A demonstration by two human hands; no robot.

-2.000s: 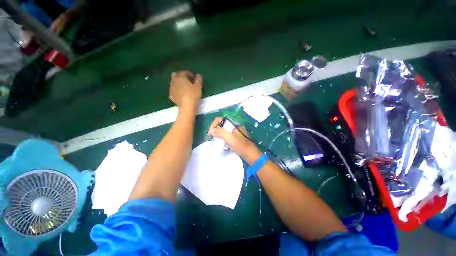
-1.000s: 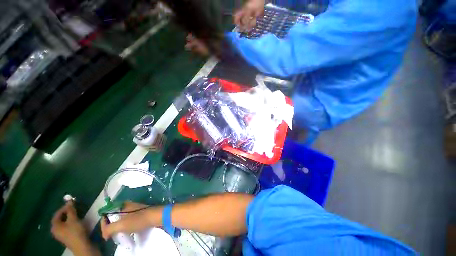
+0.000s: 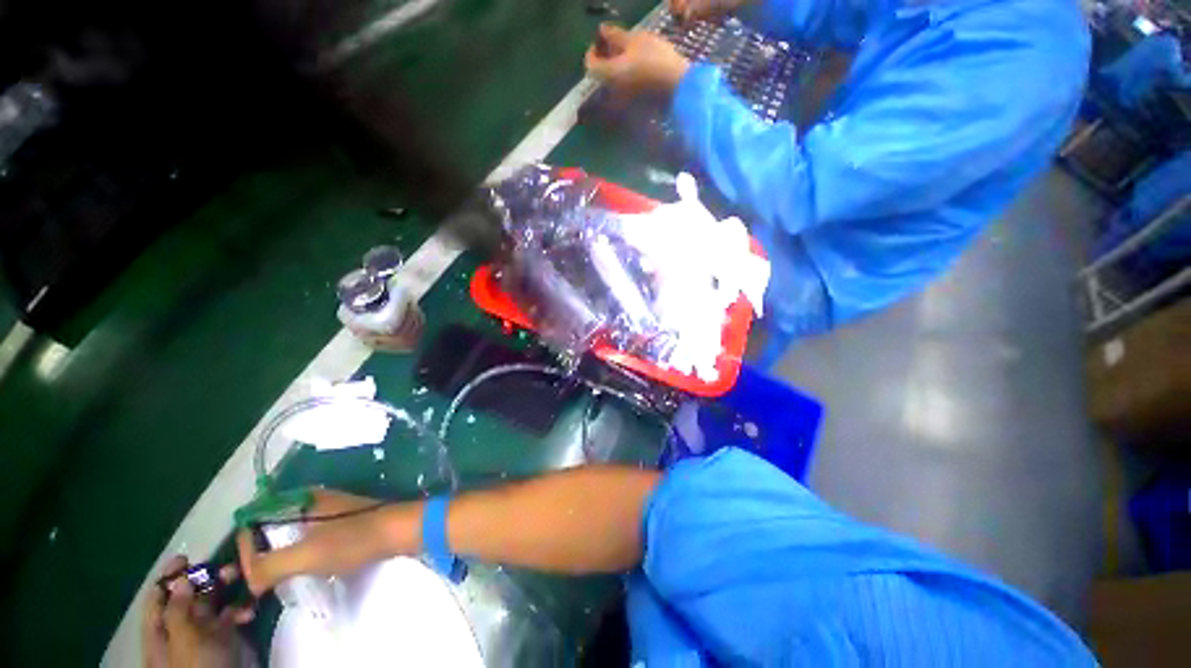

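My left hand [image 3: 196, 626] is at the bottom left, partly cut off by the picture's edge. Its fingers hold a small dark electronic component [image 3: 200, 577] with a pale top. My right hand [image 3: 320, 542], just to the right, is closed around the white glue dispensing syringe [image 3: 280, 535]. The green adapter head [image 3: 272, 505] sticks out above the fingers, joined to the clear air hose [image 3: 342, 402]. The syringe's tip is hidden. A blue band [image 3: 436, 527] is on my right wrist. A white paper sheet [image 3: 379, 626] lies under my right hand.
A bottle [image 3: 379, 316] stands by the white strip [image 3: 314, 379], near a crumpled paper [image 3: 342, 420]. A red tray [image 3: 503, 303] holds shiny bags [image 3: 575, 255] and white gloves or cloths [image 3: 705, 281]. A blue bin [image 3: 784, 424] is beside it. A neighbouring worker in blue [image 3: 914, 170] handles something at a gridded tray [image 3: 751, 65].
The view has swung right; the fan is out of view. My left hand, earlier over the belt, is now near the syringe with a small component in its fingers. My right hand keeps the syringe.
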